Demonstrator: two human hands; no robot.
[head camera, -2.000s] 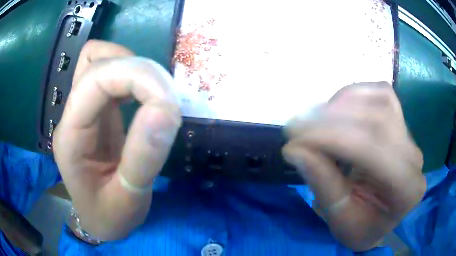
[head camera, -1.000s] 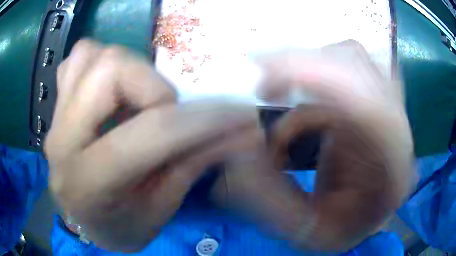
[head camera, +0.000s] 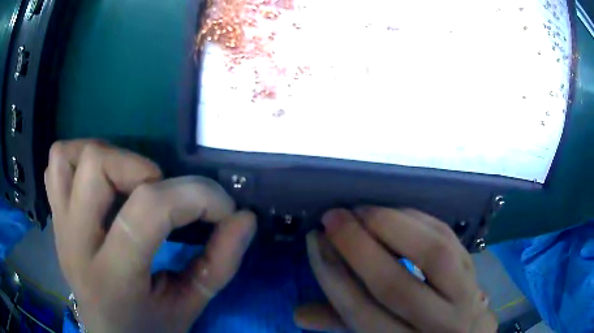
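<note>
A black bar-shaped fixture (head camera: 404, 193) lies along the near edge of the white parts tray (head camera: 391, 97). One dark nest (head camera: 285, 225) shows between my hands. My left hand (head camera: 140, 237) is at the fixture's left part, thumb and index fingertips together; whether they pinch a tiny part cannot be seen. My right hand (head camera: 397, 273) rests with its fingertips at the fixture just right of that nest, covering the bar there; what its fingertips hold is hidden. Small copper parts (head camera: 228, 29) are heaped at the tray's upper left.
Another black fixture (head camera: 32, 104) with several nests stands at the far left on the green bench (head camera: 124, 78). Sparse dark specks (head camera: 550, 45) lie at the tray's right side. Blue sleeves (head camera: 547, 273) of people show at the lower right and lower left edges.
The hands, blurred and overlapping a second ago, are now apart and lower over the fixture. The tray looks larger, and the left fixture has shifted toward the picture's left edge.
</note>
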